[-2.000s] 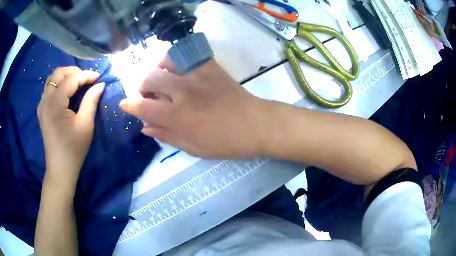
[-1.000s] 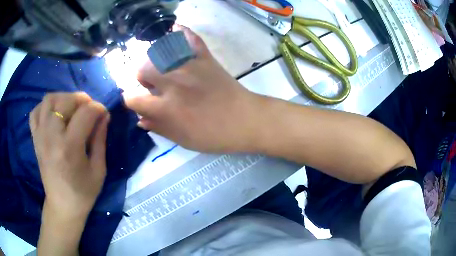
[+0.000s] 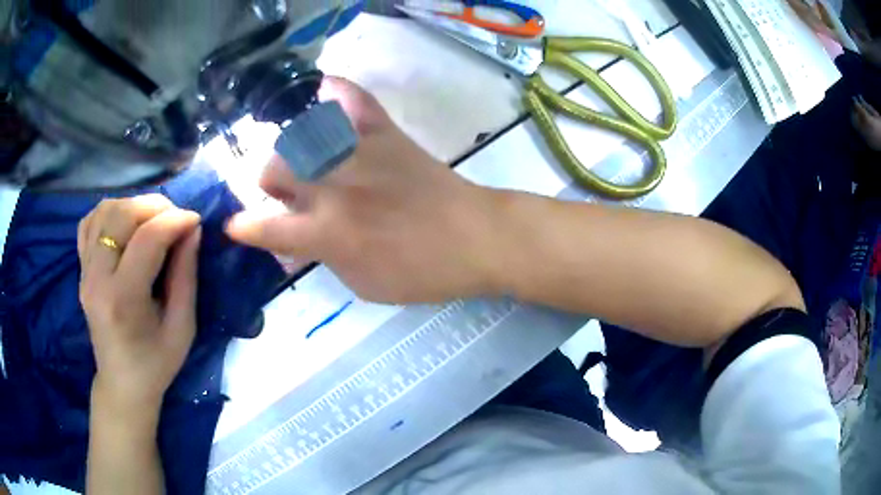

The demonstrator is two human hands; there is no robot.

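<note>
Navy fabric [image 3: 232, 280] with small white specks lies under the machine head [image 3: 97, 106] and on the white table at left. My left hand [image 3: 145, 280], with a ring, pinches a bit of the fabric between thumb and fingers. My right hand [image 3: 357, 203] is at the lamp glare, behind the grey ribbed knob [image 3: 317, 141]; its index finger points at the fabric's edge. Whether its fingertips hold cloth is not clear. The needle area is lost in glare.
Gold-handled shears [image 3: 604, 111] lie right of the machine, with orange and blue snips [image 3: 502, 17] by their blades. A ruler strip [image 3: 386, 377] runs along the near edge. Papers [image 3: 778, 58] are at the top right. Another person's hand [image 3: 866, 121] shows at the right rim.
The navy fabric has shifted and its edge near my right hand is bunched differently. My left hand has moved down toward me. The view has shifted slightly, with the machine head lower in it.
</note>
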